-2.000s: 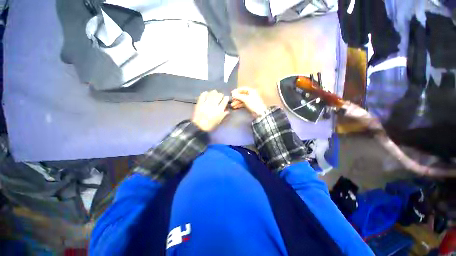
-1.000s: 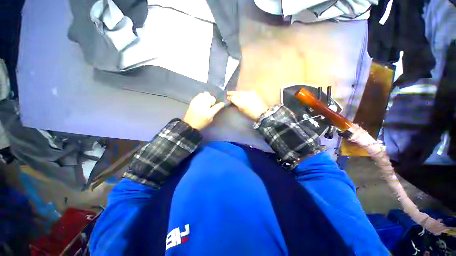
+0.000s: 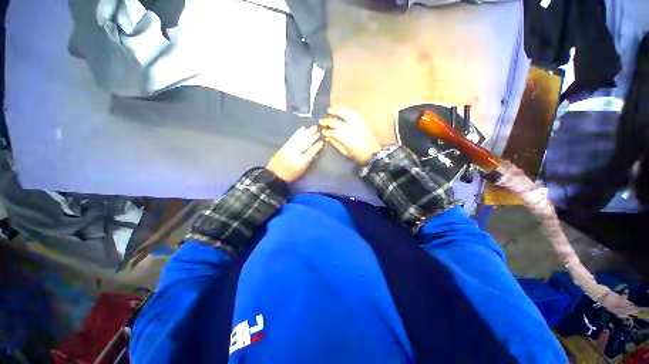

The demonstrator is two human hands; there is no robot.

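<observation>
A grey garment piece (image 3: pixel 206 110) lies on the table with its white inner side (image 3: pixel 231 53) up and a dark grey border along its near edge. My left hand (image 3: pixel 295 154) and my right hand (image 3: pixel 349 134) meet at the border's near right corner. Their fingertips pinch the cloth there; the fingers hide the exact fold. The steam iron (image 3: pixel 434 146) stands at the right, not held, with its orange-brown handle (image 3: pixel 455 136) on top.
The lilac table cover (image 3: pixel 85 153) has a brownish area. A pale pink hose (image 3: pixel 558 238) runs from the iron to lower right. A brown-yellow strip (image 3: pixel 530 128) lies at the right edge, with dark cloth (image 3: pixel 576 43) beyond. Below are grey cloth and a red container (image 3: pixel 99 327).
The view has shifted slightly. My hands stay at the garment's corner, and my right hand's fingers now curl more over it. The iron remains standing at the right.
</observation>
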